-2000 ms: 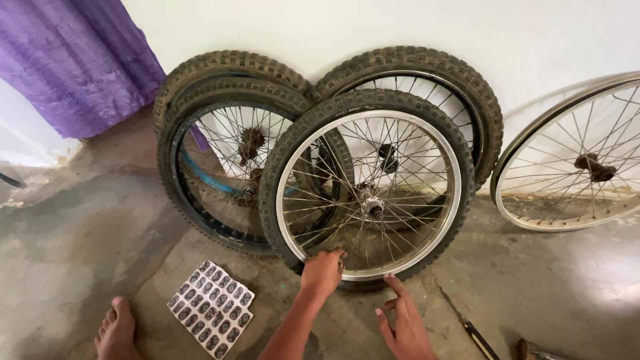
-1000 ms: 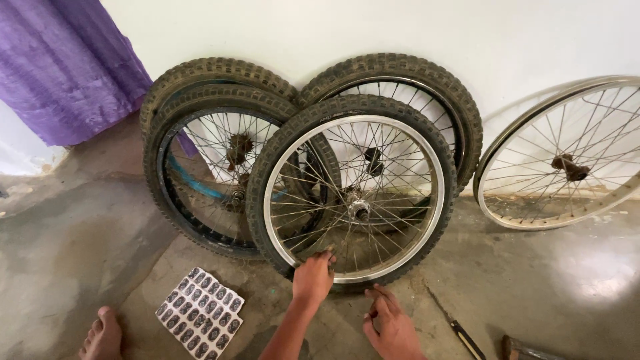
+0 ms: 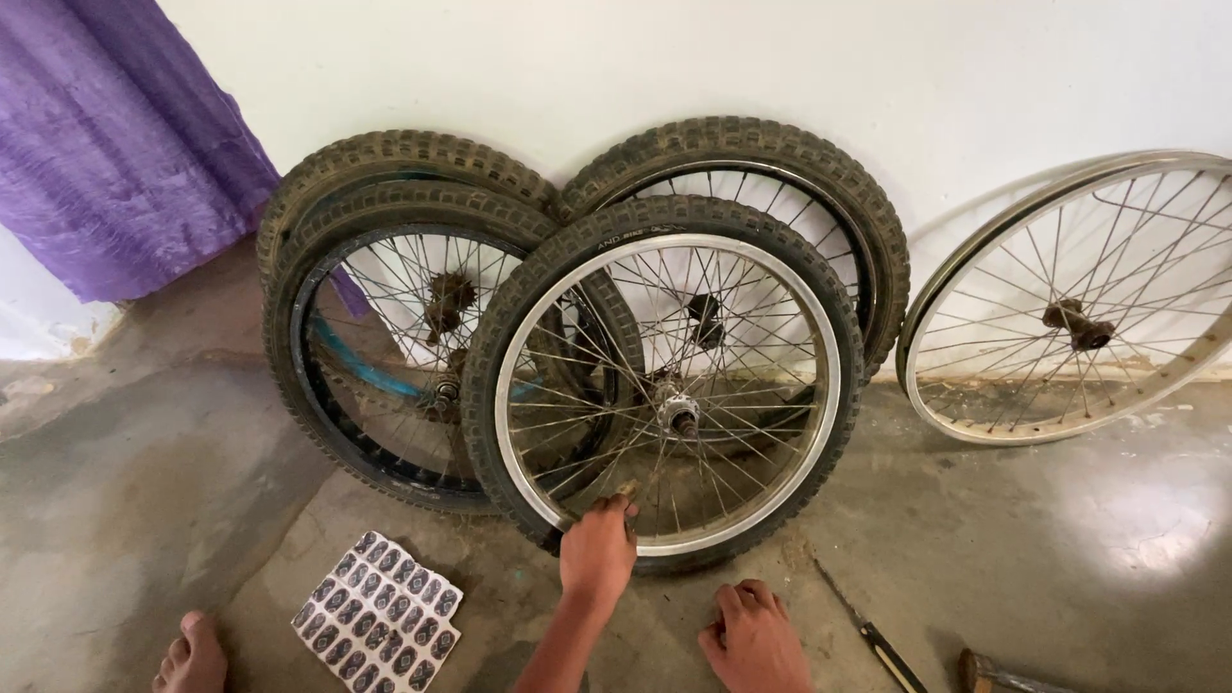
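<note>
A bicycle wheel with a silver rim (image 3: 830,423) and knobby black tyre stands upright in front, leaning on other wheels. My left hand (image 3: 599,544) is closed at its lower left rim, on a small item between thumb and fingers that I cannot make out; its tip shows near the spokes. My right hand (image 3: 756,635) is near the floor below the tyre, fingers curled, with nothing visible in it. Behind stand a black-rimmed wheel (image 3: 289,318) at left, another tyred wheel (image 3: 890,260) at right and a further tyre (image 3: 404,144) against the wall.
A sheet of printed patches or stickers (image 3: 380,616) lies on the floor at left, near a bare foot (image 3: 195,654). At right lie a thin tool with a dark handle (image 3: 890,654) and a hammer-like tool (image 3: 982,669). A bare rim with spokes (image 3: 1011,438) leans on the wall. A purple curtain (image 3: 125,144) hangs at left.
My right hand has moved off the bottom of the tyre, down towards the floor, and its fingers have curled. My left hand stays at the lower left rim.
</note>
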